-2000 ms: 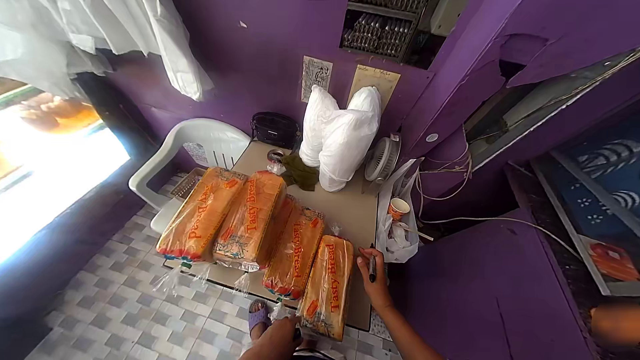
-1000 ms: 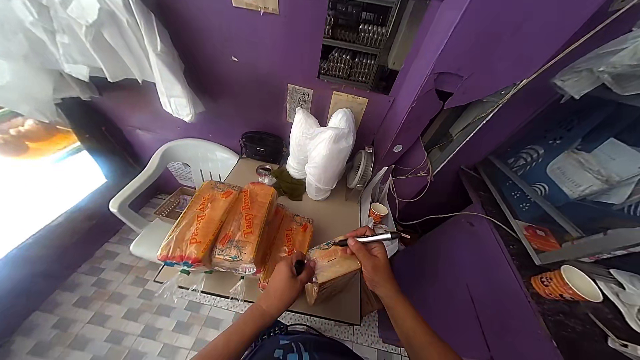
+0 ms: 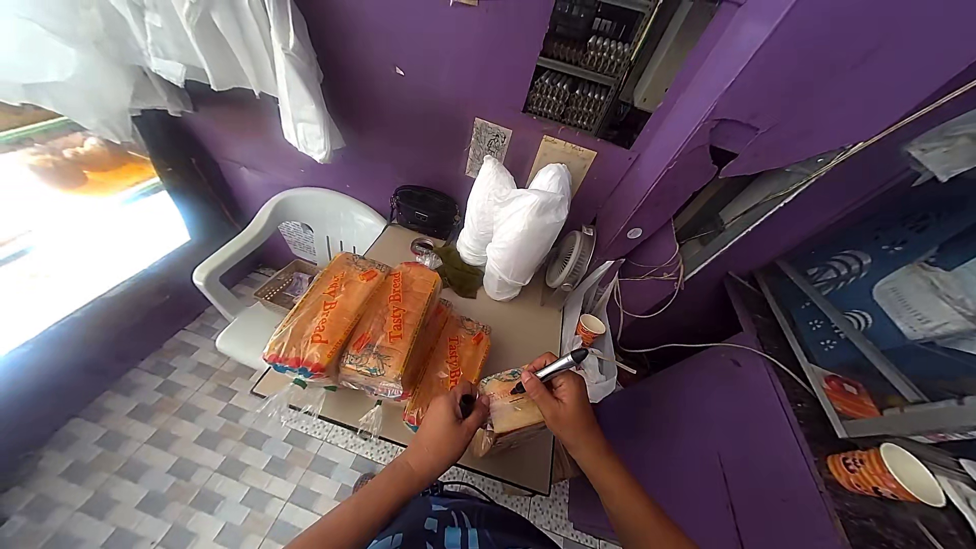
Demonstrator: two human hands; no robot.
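Note:
A silver and black marker pen (image 3: 560, 366) is held in my right hand (image 3: 560, 396), its dark tip at the printed top of a bagged bread loaf (image 3: 512, 408). My left hand (image 3: 454, 415) grips a black marker cap (image 3: 467, 404) and rests against the left side of that loaf. The loaf stands on the table's front right part. To its left lie more bagged loaves, one orange-printed (image 3: 451, 362) close by my left hand, another (image 3: 393, 328) in the middle and another (image 3: 328, 313) at the left end. Clear bag ends hang over the table's front edge.
On the table (image 3: 534, 328) stand a white plastic bundle (image 3: 518, 229), a small fan (image 3: 570, 259) and a black bag (image 3: 425, 211). A white plastic chair (image 3: 305, 210) is at the left. A paper cup (image 3: 591, 328) sits in a plastic bag at the right edge; another cup (image 3: 884, 473) is lower right.
Two seconds ago the right-hand loaf lay flat with its large print showing; now it is turned, with a smaller printed face up. Both hands have come together over it, and the marker is uncapped.

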